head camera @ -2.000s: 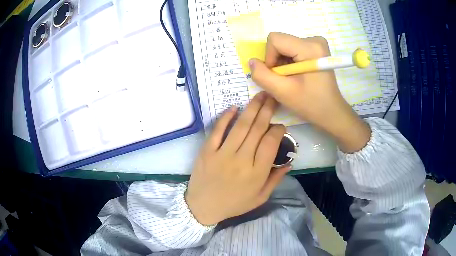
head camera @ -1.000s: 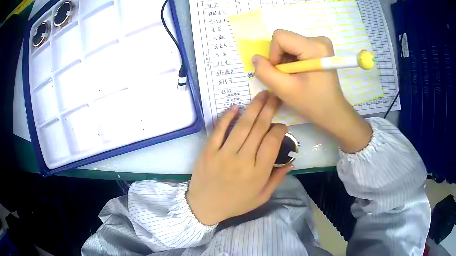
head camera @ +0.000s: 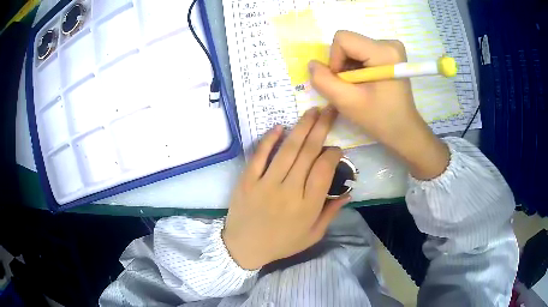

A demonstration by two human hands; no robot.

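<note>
My right hand (head camera: pixel 375 90) holds a yellow and white pen (head camera: pixel 414 69) with a round yellow knob, over a yellow sticky note (head camera: pixel 299 45). The note lies on lined note paper (head camera: pixel 420 90) on top of a printed record sheet (head camera: pixel 246 72). The pen's tip is hidden by my fingers. My left hand (head camera: pixel 285 192) lies palm down, fingertips on the lower part of the papers. A round watch head (head camera: pixel 343 178) with a dark face, gold rim and pale tab is between its thumb and index finger, partly covered.
A blue-rimmed white compartment tray (head camera: pixel 144 172) lies at the left, with two round watch heads (head camera: pixel 73 20) in its upper left compartments. A black cable (head camera: pixel 205 45) with a small plug crosses its right side. Dark blue ribbed trays (head camera: pixel 514 102) stand at the right. The bench's green edge (head camera: pixel 144 211) runs below.
My right hand and the pen have moved slightly right and up, off the small writing on the note. My left hand has stayed nearly still on the watch head.
</note>
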